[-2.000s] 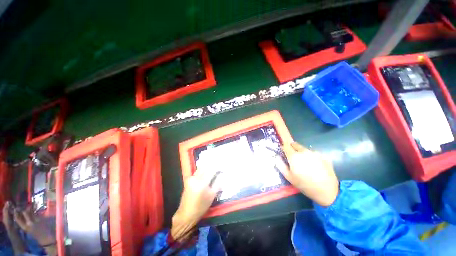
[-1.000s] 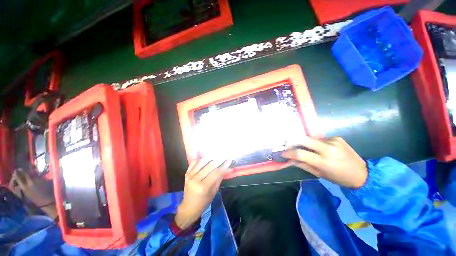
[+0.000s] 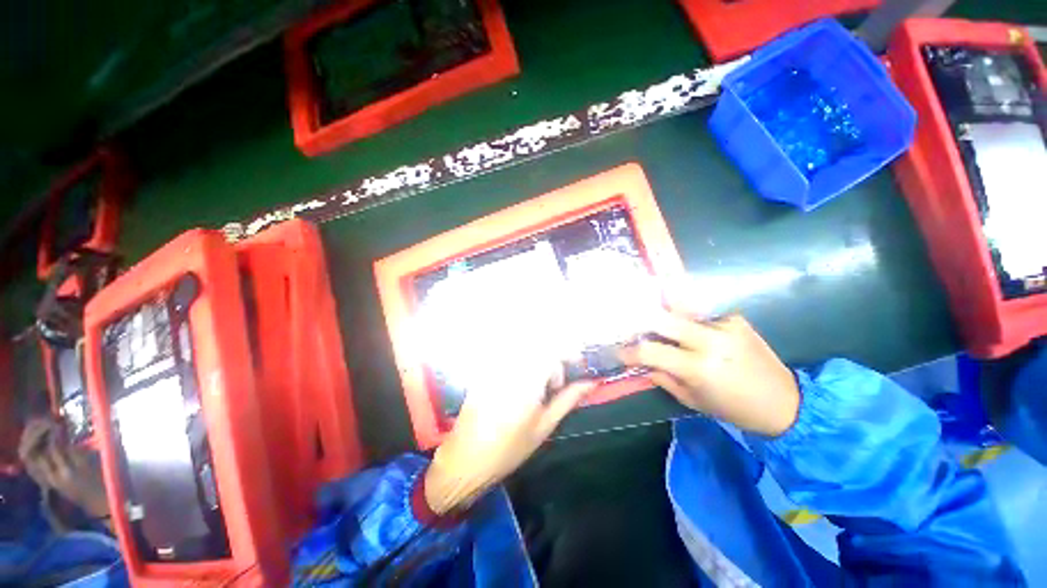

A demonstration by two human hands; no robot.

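Observation:
An opened tablet [image 3: 591, 247] lies in a red-orange foam tray [image 3: 528, 215] in front of me. Strong glare covers its silver-white battery [image 3: 494, 304] and part of the board. My left hand [image 3: 505, 431] reaches over the tray's near edge, its fingers on the lower middle of the tablet, partly lost in glare. My right hand [image 3: 718, 365] rests at the near right part of the tablet, thumb and fingertips close together at its dark edge. Whether either hand holds a small part cannot be told.
A blue bin [image 3: 813, 115] with small glinting parts stands at the upper right. Stacked red trays [image 3: 301, 345] with a tablet stand at left, another tray [image 3: 936, 184] at right. One tray [image 3: 301, 103] lies beyond the white-flecked strip. Another person's hand [image 3: 63, 465] is at far left.
The view has shifted. My left hand has moved right along the tablet's near edge, closer to my right hand. My right hand stays at the near right part.

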